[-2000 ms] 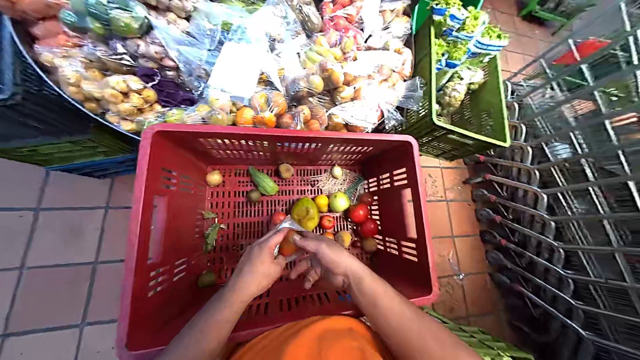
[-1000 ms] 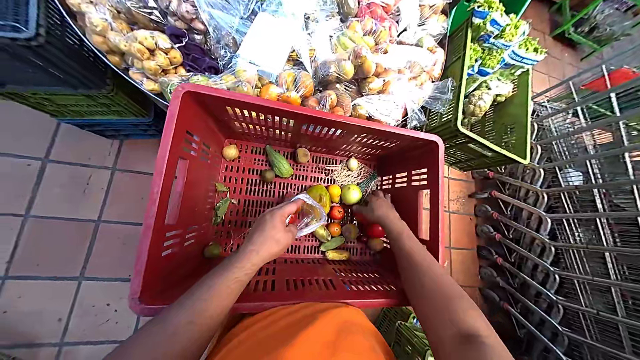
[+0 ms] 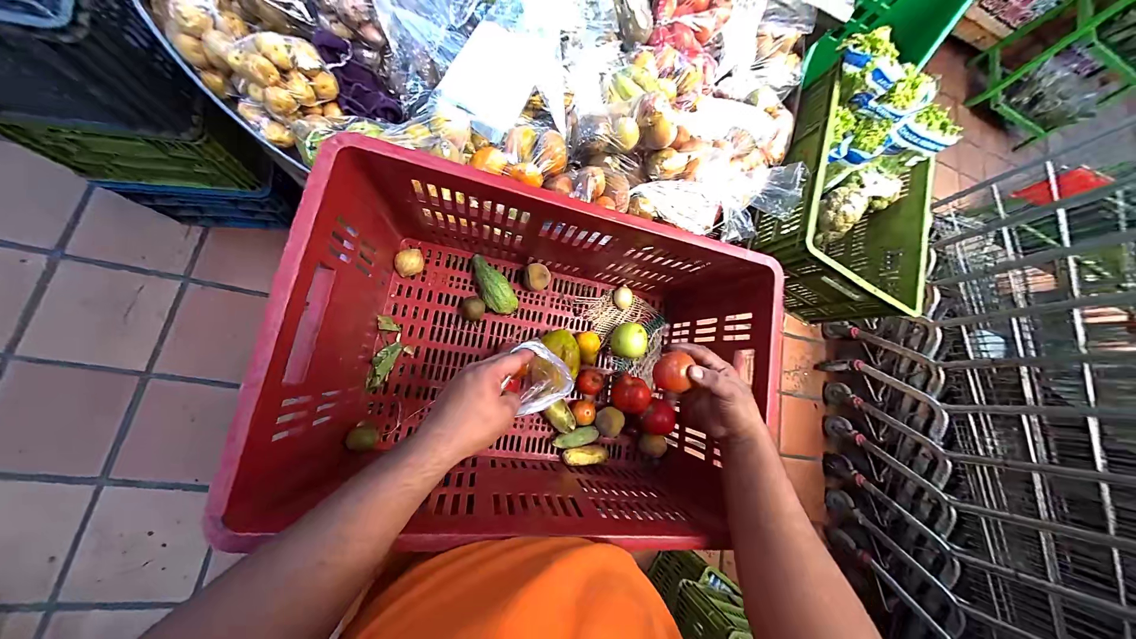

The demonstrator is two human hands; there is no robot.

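My left hand (image 3: 475, 399) grips a clear plastic bag (image 3: 543, 383), with something red showing at its edge by my fingers. In my right hand (image 3: 717, 390) is a tomato (image 3: 674, 372), held above the right side of a red plastic crate (image 3: 524, 519). Below, on the crate's floor, lie several red tomatoes (image 3: 631, 393), a green apple-like fruit (image 3: 629, 340), a small orange fruit (image 3: 588, 346) and a yellow-green fruit (image 3: 562, 348), partly behind the bag. Small cucumber-like vegetables (image 3: 576, 437) rest nearer me. A ridged green vegetable (image 3: 494, 286) lies towards the crate's back.
Bagged produce (image 3: 657, 133) is heaped behind the crate. A green crate (image 3: 887, 266) with leafy greens and cauliflower stands at the back right. Nested metal shopping carts (image 3: 1003, 417) line the right side. Stacked crates (image 3: 133, 151) stand at the back left on the tiled floor.
My hands were together at first; my right hand then reached down among the produce at the right. It now holds a tomato raised there, while my left hand still has the bag.
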